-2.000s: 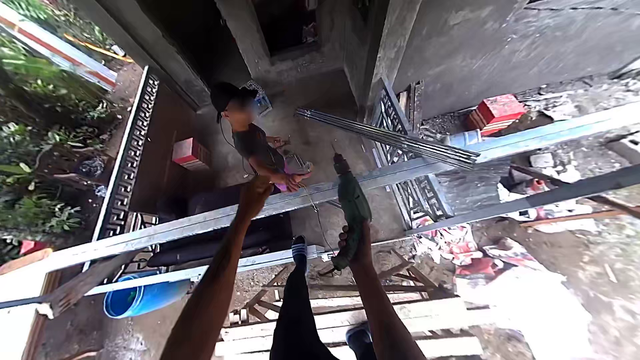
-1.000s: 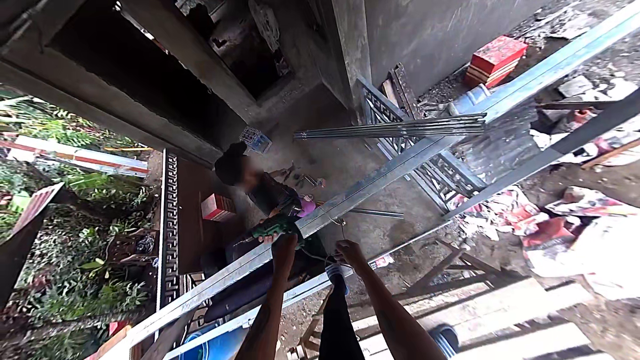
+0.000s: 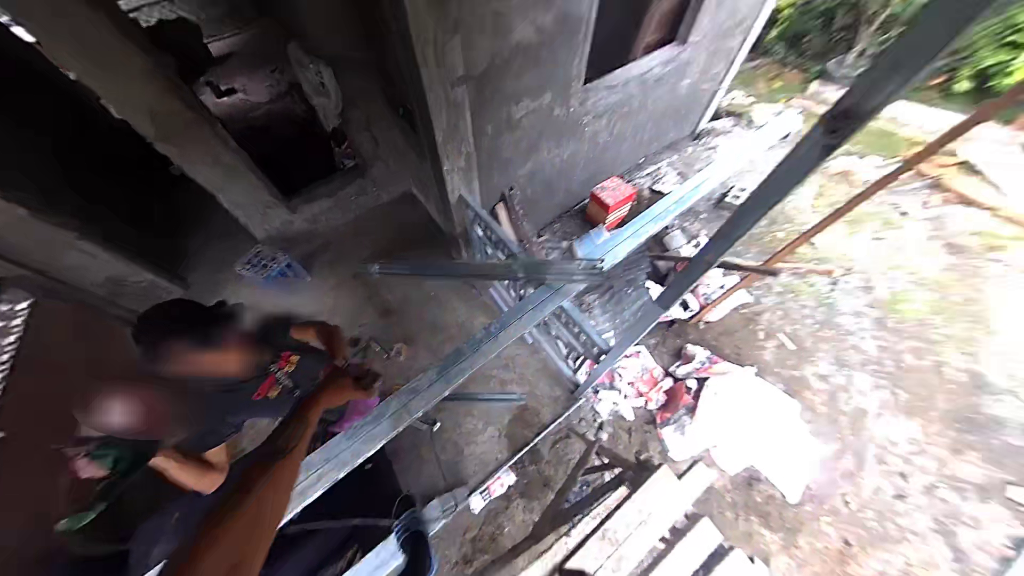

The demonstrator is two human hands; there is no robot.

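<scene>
One forearm of mine, which I take for the right, rises from the lower left. My right hand (image 3: 348, 386) is beside a co-worker's hand (image 3: 322, 336), above a long metal channel (image 3: 436, 384). Its fingers look bent, but blur hides whether they hold anything. A purple item (image 3: 356, 412) shows just below it. I cannot make out my left hand. A blurred green object (image 3: 116, 458) is at the far left, too unclear to identify. The co-worker, in a dark printed shirt (image 3: 276, 376), is below the channel. The green power drill is not clearly visible.
A bundle of metal lengths (image 3: 480, 270) and a metal lattice frame (image 3: 552, 328) lie beyond the channel. A dark beam (image 3: 744, 208) crosses at right. Below are wooden planks (image 3: 632, 520), a red box (image 3: 612, 202) by the wall and scattered white sheeting (image 3: 752, 424).
The green drill was in my right hand, then at my left hand a second ago. My right hand has moved beside the co-worker's hand. The view has swung right.
</scene>
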